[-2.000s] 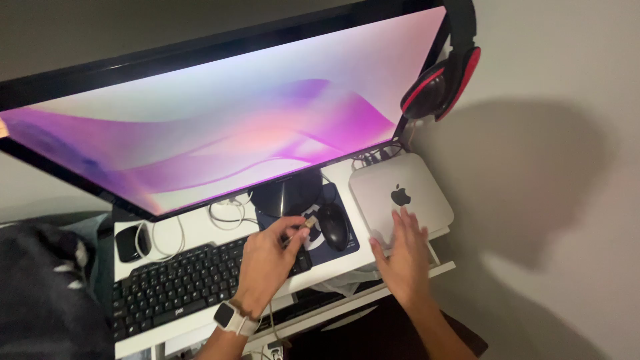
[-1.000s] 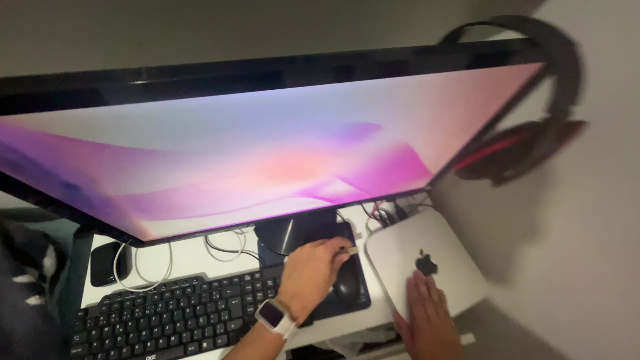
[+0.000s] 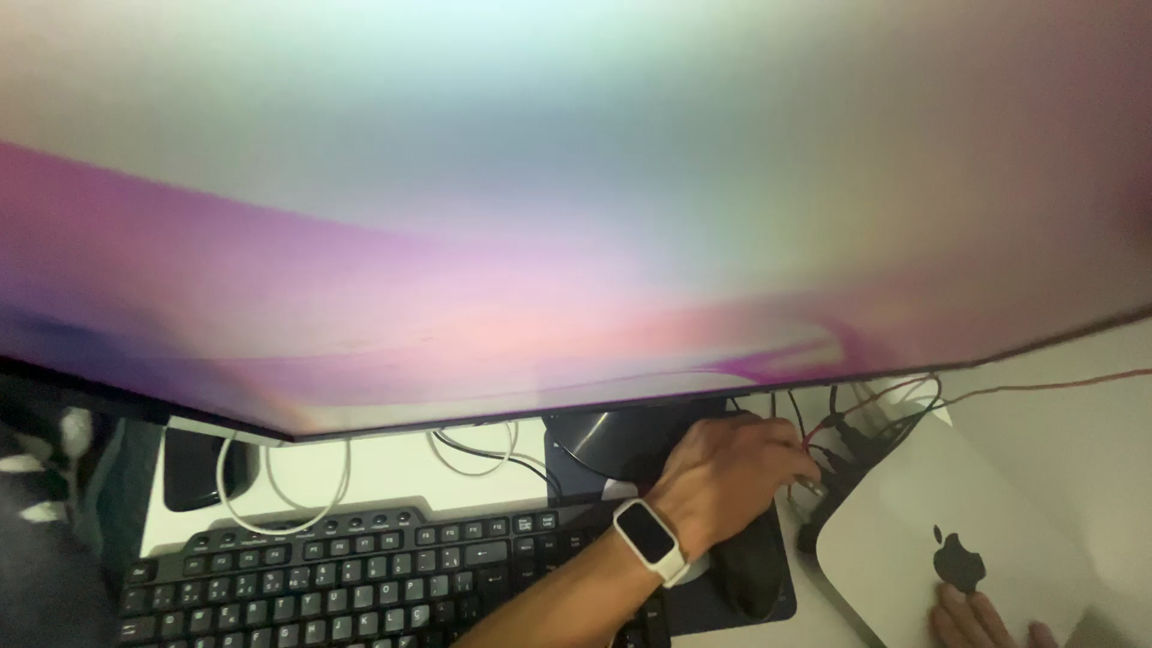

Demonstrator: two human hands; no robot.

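Observation:
My left hand (image 3: 733,472), with a smartwatch (image 3: 650,540) on its wrist, reaches over the mouse pad to the rear edge of a silver Apple mini desktop computer (image 3: 900,531). Its fingertips pinch a small connector (image 3: 810,486) beside the plugs and cables (image 3: 850,441) at the computer's back; whether it is seated in a port cannot be told. My right hand (image 3: 976,621) lies with its fingertips on the computer's top, by the logo, partly cut off by the lower edge. A black mouse (image 3: 751,567) sits under my left wrist.
The large monitor (image 3: 540,225) overhangs the desk, its stand base (image 3: 612,441) behind my left hand. A black keyboard (image 3: 360,576) lies at the front. Left are a black device (image 3: 193,468) and a looped white cable (image 3: 346,477). A red cable (image 3: 1044,387) runs off right.
My left hand has moved from above the mouse to the cables behind the computer. My right hand stays on the computer's top. The view has come much nearer to the monitor.

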